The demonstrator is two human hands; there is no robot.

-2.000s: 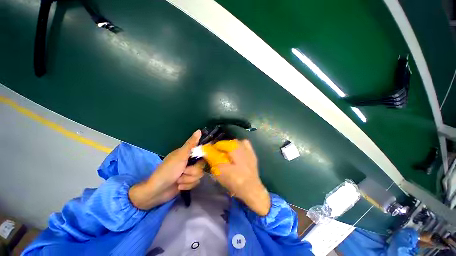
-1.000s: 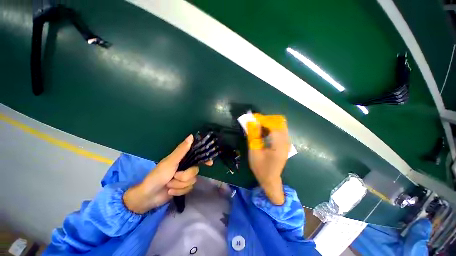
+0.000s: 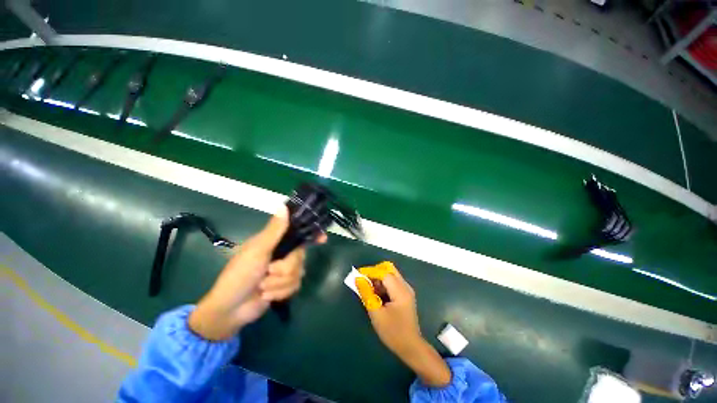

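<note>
My left hand [image 3: 263, 275] grips a watch bundle [image 3: 310, 214] with black straps, held up over the cream rail between bench and belt. The bundle is slightly blurred, and some straps hang below the hand. My right hand [image 3: 393, 303] wears yellow-orange finger cots and pinches a small white wiping cloth [image 3: 355, 282] above the dark green bench [image 3: 102, 193], apart from the bundle.
A lone black watch or strap [image 3: 162, 248] lies bent at the bench's left. A white pad [image 3: 452, 339] lies right of my right hand. Another watch bundle [image 3: 612, 216] and several single watches [image 3: 193, 96] lie on the conveyor belt [image 3: 377, 177]. A plastic bag [image 3: 612, 388] is lower right.
The view has swung up toward the belt. My left hand has carried the bundle forward from near my body to the rail. My right hand still holds the cloth, now away from the bundle.
</note>
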